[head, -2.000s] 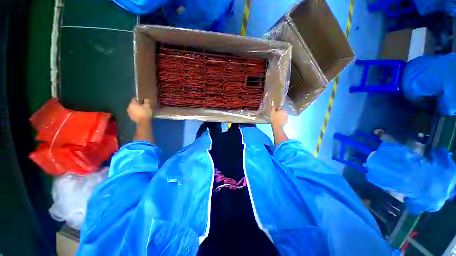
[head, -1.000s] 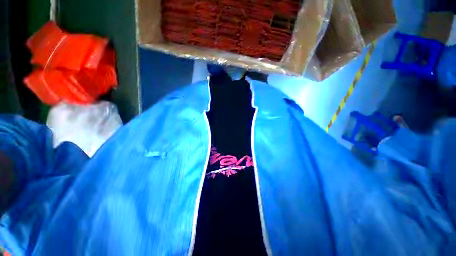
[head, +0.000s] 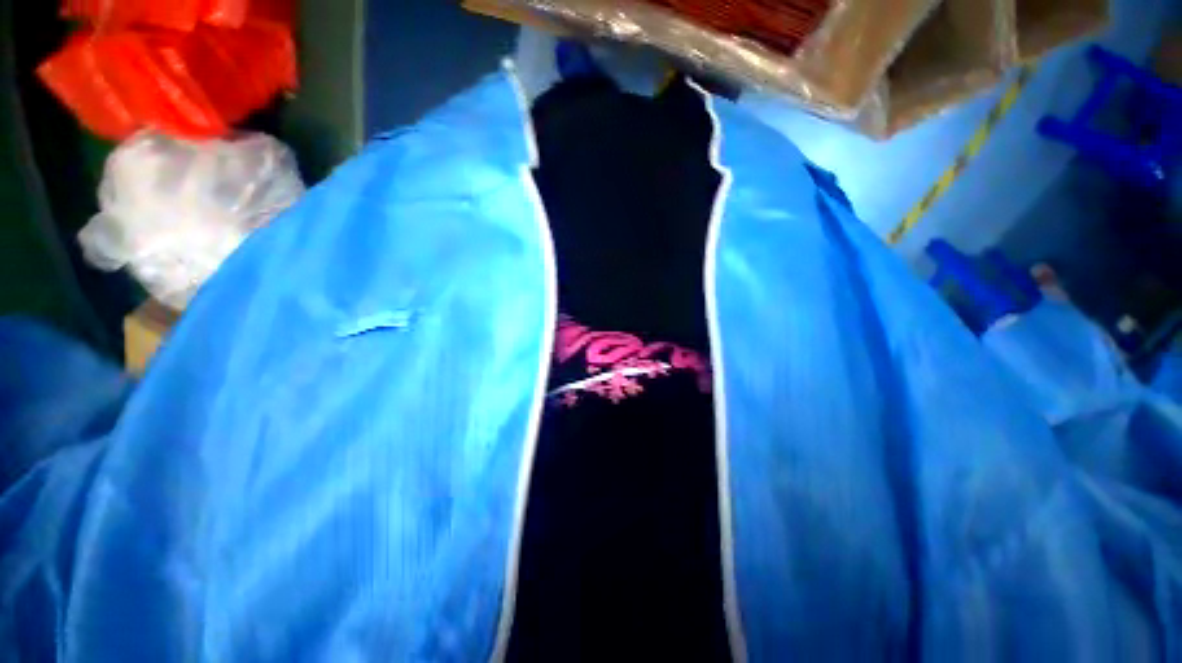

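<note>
The packing carton (head: pixel 836 65) is cut off by the top edge, right of centre. Its near rim is covered by clear film, and a corner of the red bubble bags (head: pixel 765 16) shows inside. Neither of my hands is in view; only the blue smock over my body and arms shows, blurred at the sides.
A pile of empty red bubble bags (head: pixel 175 65) lies on the bench at the upper left, with a crumpled clear plastic bag (head: pixel 195 207) below it. A spare carton (head: pixel 953 58) adjoins the packing carton. Blue stools (head: pixel 1115 123) and part of a person in blue (head: pixel 1063 356) are at the right.
Both hands have left the packing carton's rim and gone out of the picture. The view has shifted, so the carton now sits at the top edge and the red pile higher.
</note>
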